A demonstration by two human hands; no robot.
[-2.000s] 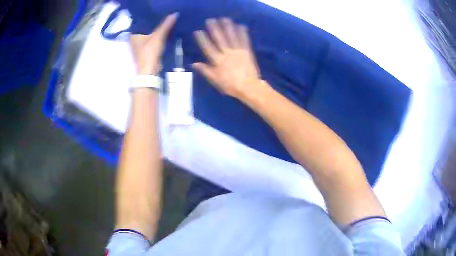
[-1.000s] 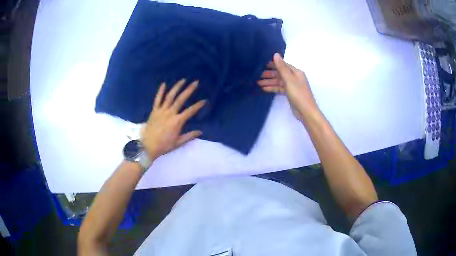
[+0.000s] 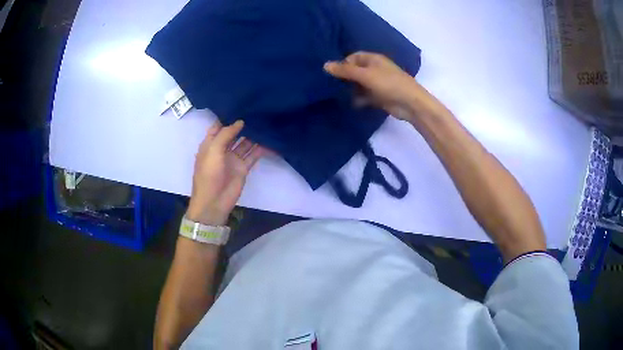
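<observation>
A navy garment (image 3: 259, 61) lies partly folded on the white table (image 3: 471, 109). Its shoulder straps (image 3: 372, 174) stick out past its lower right edge. A white tag (image 3: 180, 104) shows at its left edge. My left hand (image 3: 229, 160) is at the garment's lower left edge, with the thumb on top and the other fingers at or under the edge. My right hand (image 3: 372, 78) is over the garment's right part, thumb and index finger together on the cloth; its other fingers are blurred.
A brown printed cardboard box (image 3: 584, 68) under plastic stands at the right. A sheet of round purple stickers (image 3: 591, 198) lies along the table's right edge. A blue crate (image 3: 130, 219) is below the table's left edge, and part of another blue crate shows at the lower right.
The garment has turned, and its straps now point down toward me. My left hand has moved from the top of the cloth to its near edge. My right hand has moved inward onto the cloth.
</observation>
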